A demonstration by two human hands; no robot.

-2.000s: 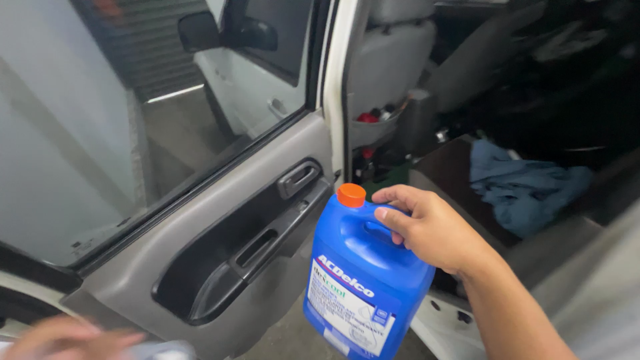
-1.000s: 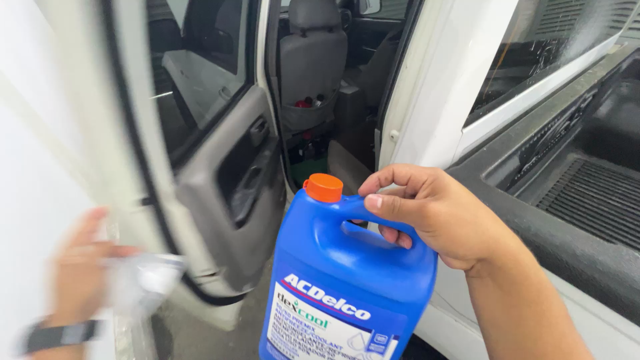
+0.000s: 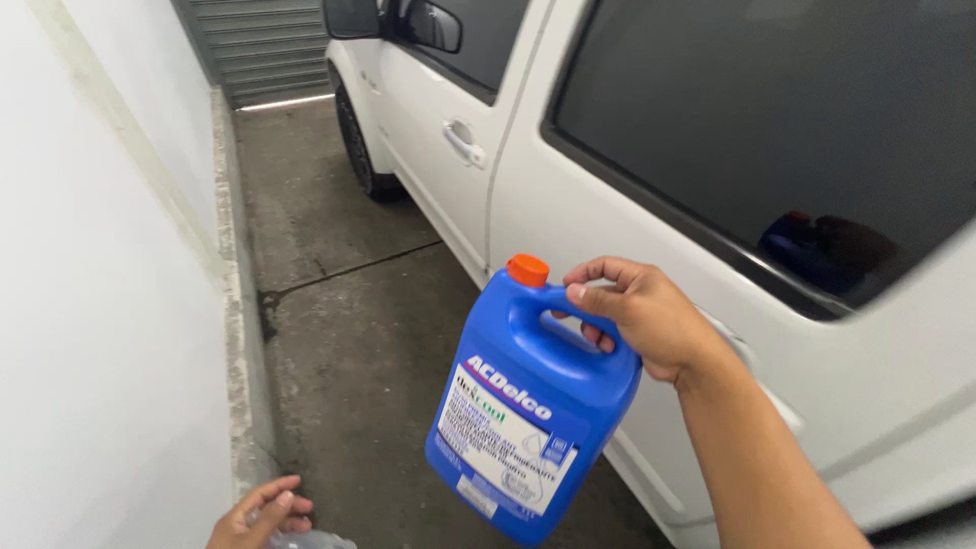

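Note:
My right hand point(image 3: 640, 313) grips the moulded handle of a blue plastic ACDelco coolant jug point(image 3: 534, 396), which hangs slightly tilted in front of the truck's side. An orange screw cap point(image 3: 528, 271) sits on the jug's neck. At the bottom left, my left hand point(image 3: 263, 518) has its fingers curled around part of a clear plastic item point(image 3: 309, 540), mostly cut off by the frame edge, so its kind cannot be told.
A white vehicle stands on the right, its rear door point(image 3: 579, 206) and front door point(image 3: 450, 99) closed. A side mirror point(image 3: 431, 27) juts out. On the left runs a white wall point(image 3: 114, 305) with a concrete ledge point(image 3: 232, 343). Behind is a roller shutter point(image 3: 259, 46).
The vehicle's door stood open in both earlier frames and is now closed. The jug stays in my right hand throughout. The view has swung considerably.

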